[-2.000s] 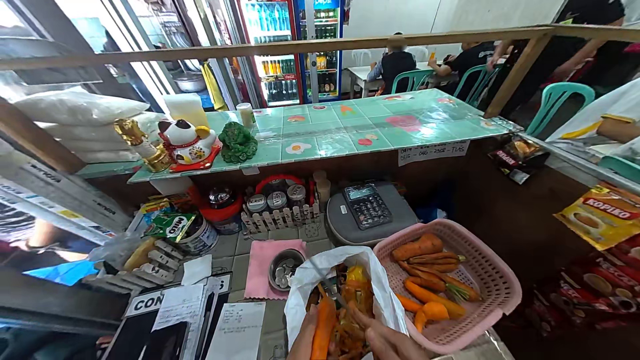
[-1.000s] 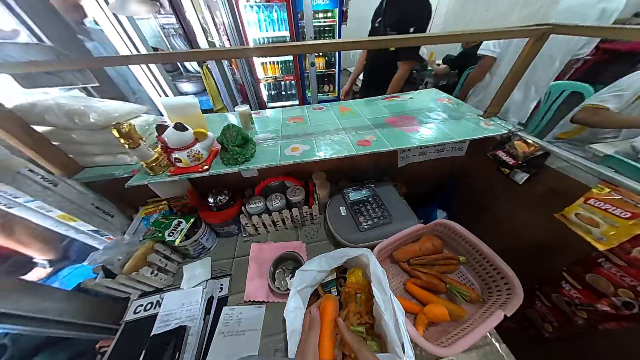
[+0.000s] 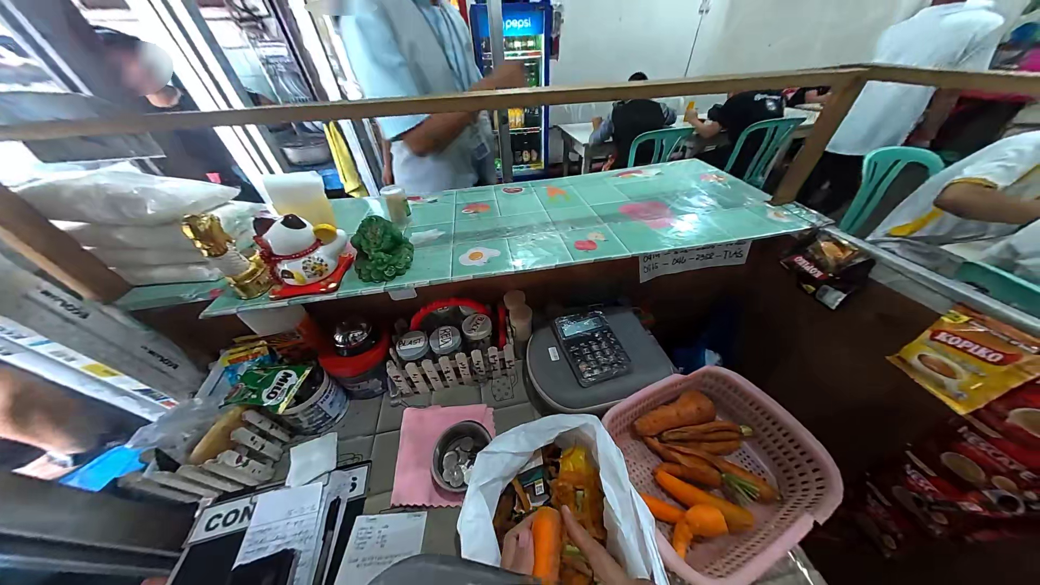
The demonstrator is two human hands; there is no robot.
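Observation:
Low in the view, my left hand (image 3: 518, 546) holds an upright orange carrot (image 3: 547, 544) over a white plastic bag (image 3: 487, 479). Close to the carrot's right side is my right hand (image 3: 591, 552), its finger pointing up along it; whether it holds anything is hidden. Peelings and yellow and dark wrappers (image 3: 578, 471) lie in the bag. Right of the bag, a pink plastic basket (image 3: 800, 479) contains several carrots (image 3: 674, 413), some orange and smooth, some darker. A metal bowl of coins (image 3: 460, 457) sits on a pink cloth (image 3: 414, 455) left of the bag.
A calculator (image 3: 591, 348) lies on a grey lid behind the bag. Jars (image 3: 445, 341) stand behind a small picket fence. Papers (image 3: 382, 544) are at lower left. A green-tiled counter (image 3: 528, 236) carries a lucky cat figurine (image 3: 299, 252). People stand and sit beyond the wooden rail (image 3: 569, 96).
Two seconds ago a metal blade showed over the bag at the carrot; it is not visible now. A person in light blue now stands beyond the counter, and the dark-clothed one standing there a second ago is gone.

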